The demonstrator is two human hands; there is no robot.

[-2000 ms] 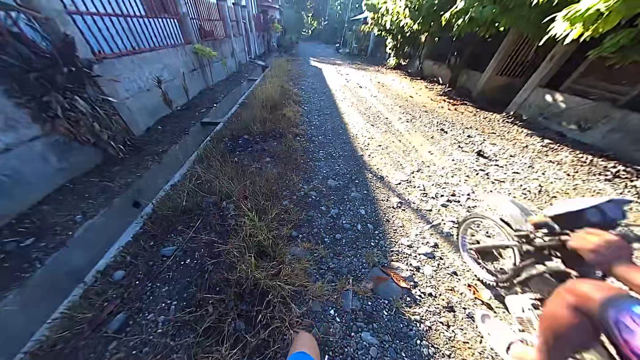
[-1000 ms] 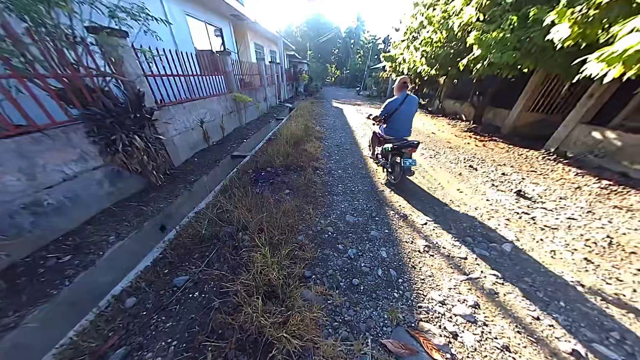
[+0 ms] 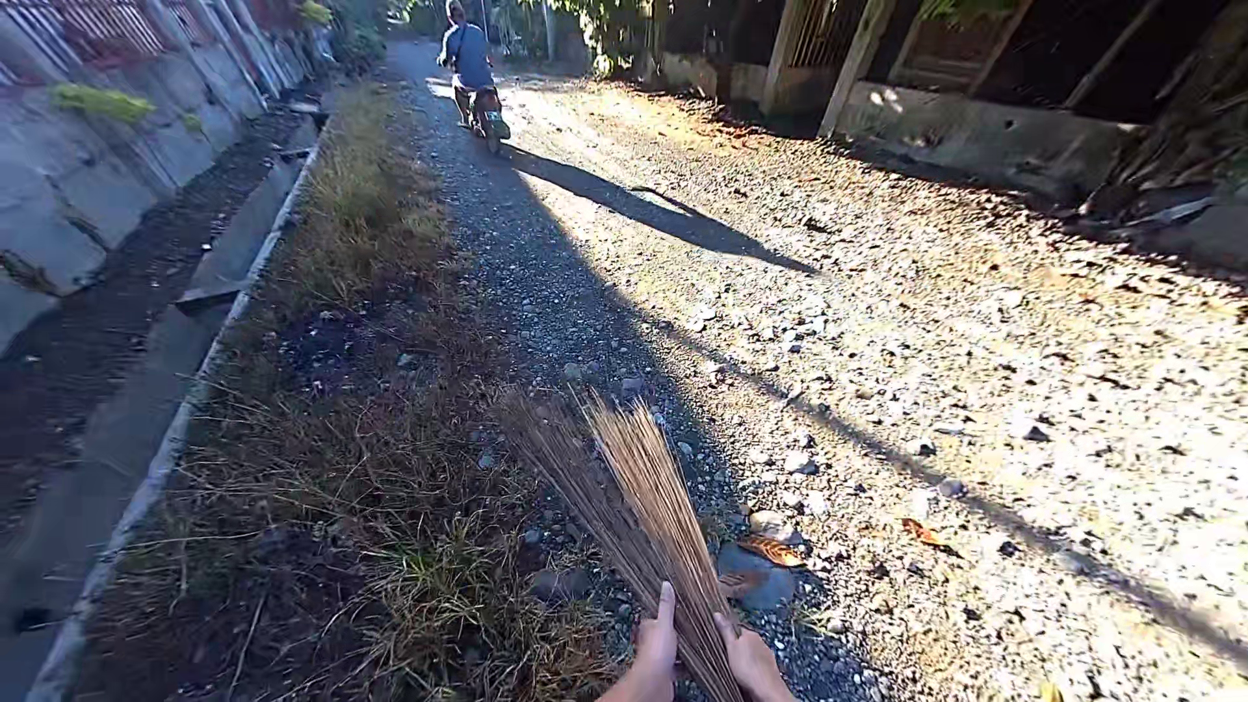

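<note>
A stick broom of thin brown ribs (image 3: 648,478) points up and away from the bottom of the view, its bristles fanned into two bunches. My left hand (image 3: 655,648) grips the bundle from its left side, thumb raised along it. On the other side my right hand (image 3: 749,655) is closed around the same bundle, slightly lower. The lower end of the broom is cut off by the frame edge. Beyond the broom lie gravel, stones and a dry orange-brown leaf (image 3: 772,550).
A person on a motorcycle (image 3: 487,115) is up the gravel road. Dry grass (image 3: 361,224) borders a concrete drainage channel (image 3: 200,361) on the left, beside a fenced wall (image 3: 107,156). A low concrete wall (image 3: 965,136) runs along the right.
The motorcycle, close at the right two seconds ago, has moved farther up the road. Both hands and the broom have come into view. The view has tilted down since one second ago.
</note>
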